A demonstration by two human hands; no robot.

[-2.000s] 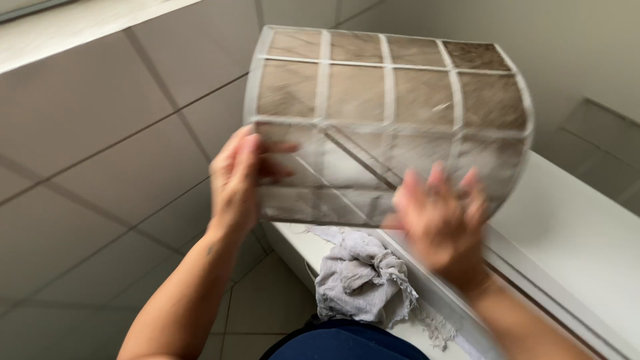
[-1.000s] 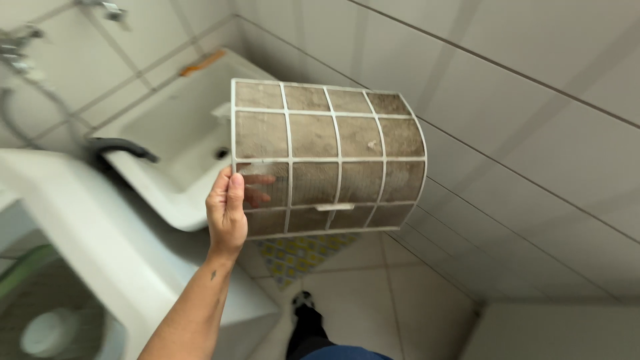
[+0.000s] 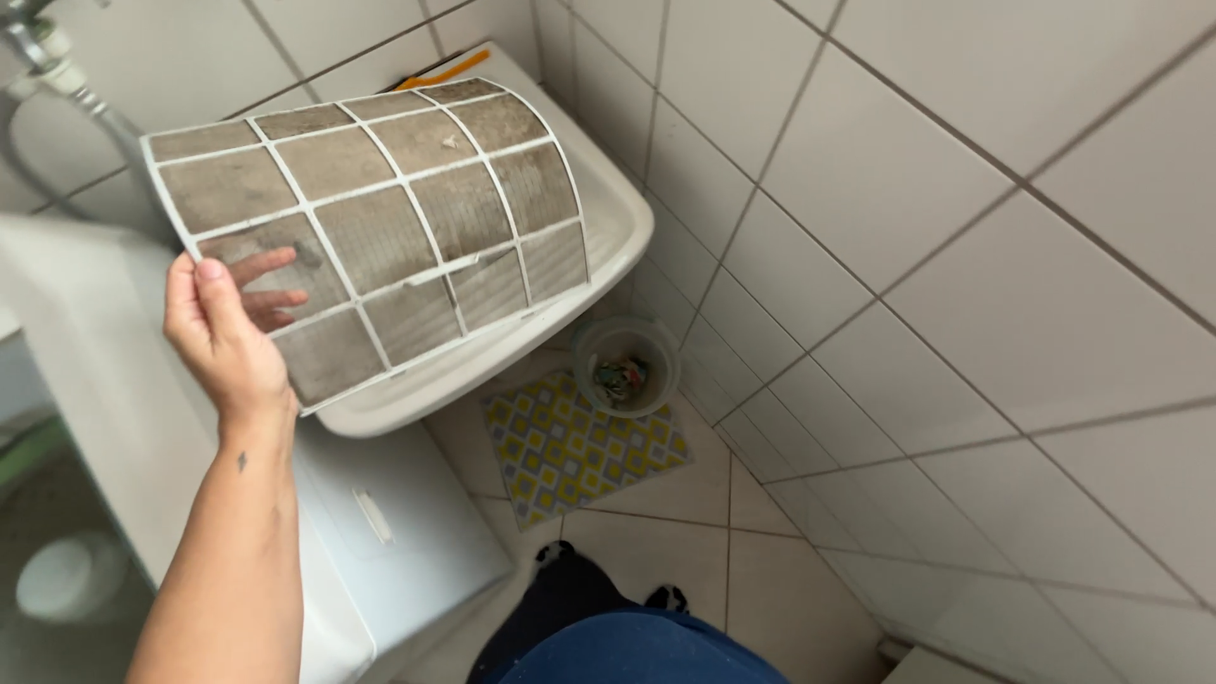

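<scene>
My left hand (image 3: 233, 332) grips the lower left edge of a curved mesh air filter (image 3: 380, 228) with a white plastic grid frame. The thumb lies on the near side and the fingers show through the mesh behind it. Grey-brown dust coats the mesh, thickest toward the far right end. The filter is above a white sink basin (image 3: 622, 223) and hides most of its inside. My right hand is out of view.
A white washing machine (image 3: 408, 541) stands at the left, beside the sink. An orange-handled object (image 3: 456, 71) lies on the sink's back rim. Below are a bin (image 3: 627, 366) with contents and a yellow-grey patterned mat (image 3: 589, 451). A tiled wall rises on the right.
The view has turned from a ledge with a grey cloth to the sink. My right hand, near the filter two seconds ago, is out of view. The filter is now over the sink.
</scene>
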